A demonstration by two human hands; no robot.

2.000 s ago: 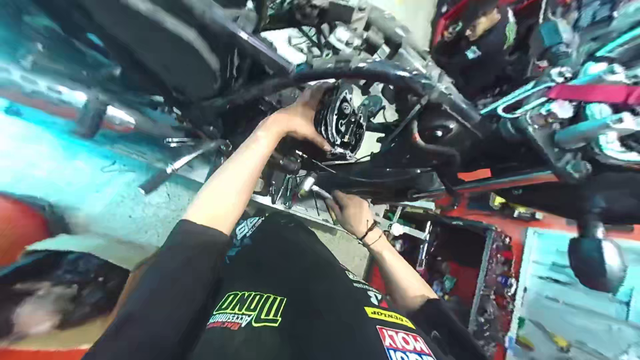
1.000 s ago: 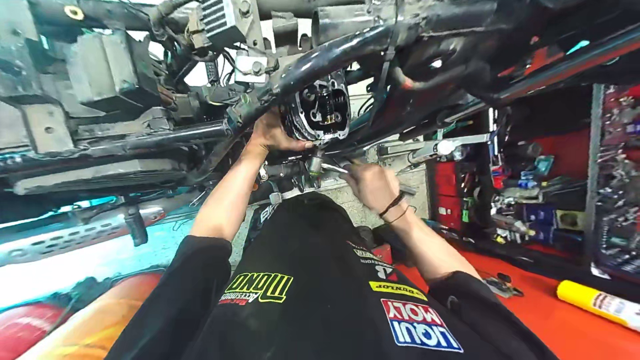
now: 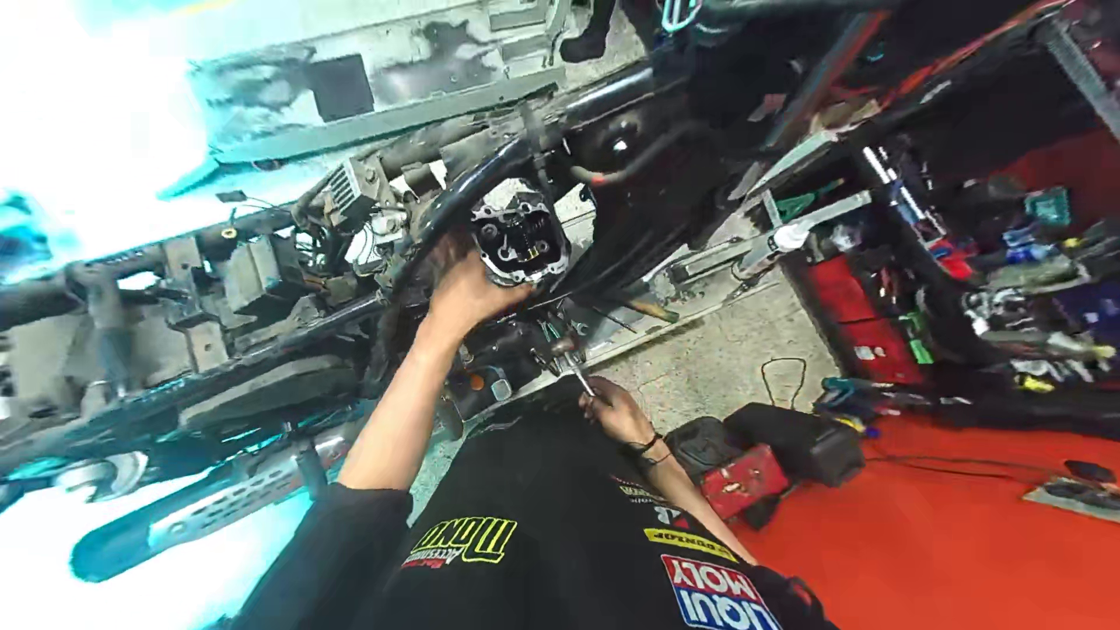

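My left hand (image 3: 477, 293) grips the near left side of an open motorcycle cylinder head (image 3: 522, 241), thumb along its lower rim, some fingers hidden behind it. The head sits inside the black tubular motorcycle frame (image 3: 490, 171), its valve springs facing me. Lower and to the right, my right hand (image 3: 617, 409) is closed on the handle of a metal ratchet-type tool (image 3: 573, 363). The tool's far end lies below the cylinder head; whether it touches anything cannot be told.
Motorcycle frame and electrical parts run to the left, above a perforated exhaust shield (image 3: 254, 494). A metal lift rail (image 3: 744, 254) crosses behind. On the right stand a red tool cabinet (image 3: 866, 328), a red box (image 3: 744, 481) on the floor and shelves with many tools.
My right hand with the tool has moved down, away from the cylinder head. My left hand stays on the head. The view has turned.
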